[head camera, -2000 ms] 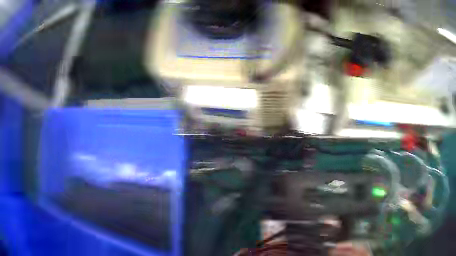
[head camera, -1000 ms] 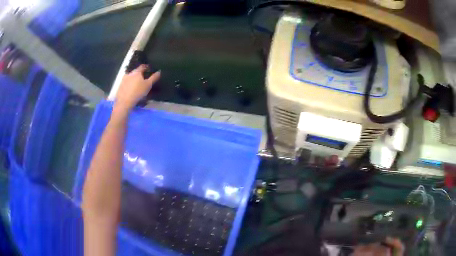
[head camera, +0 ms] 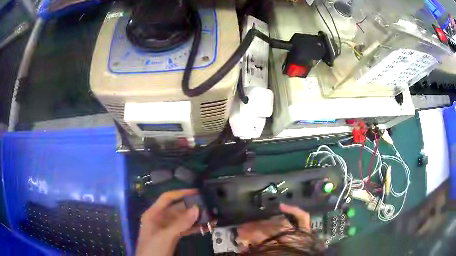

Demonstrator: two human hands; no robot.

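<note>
My left hand [head camera: 170, 217] holds a small black power adapter [head camera: 196, 204] at the left end of the long dark test fixture [head camera: 245, 195]; metal prongs show below it. My right hand [head camera: 267, 231] lies at the fixture's front edge, partly behind blurred dark cables [head camera: 287, 245]; I cannot tell what it grips. A pale test socket [head camera: 224, 240] sits between my hands. A green light shows at the fixture's right end.
The blue bin [head camera: 65, 155] with dark units is at left, the conveyor [head camera: 65, 70] behind it. A beige variac [head camera: 165, 85] and a cream meter [head camera: 345, 112] stand behind the fixture. White and red test leads [head camera: 400, 165] coil at right. Loose connectors [head camera: 160, 175] lie beside the bin.
My left hand has moved from the conveyor rail, where it was on a black unit, back to the fixture with a black adapter. The view has swung right.
</note>
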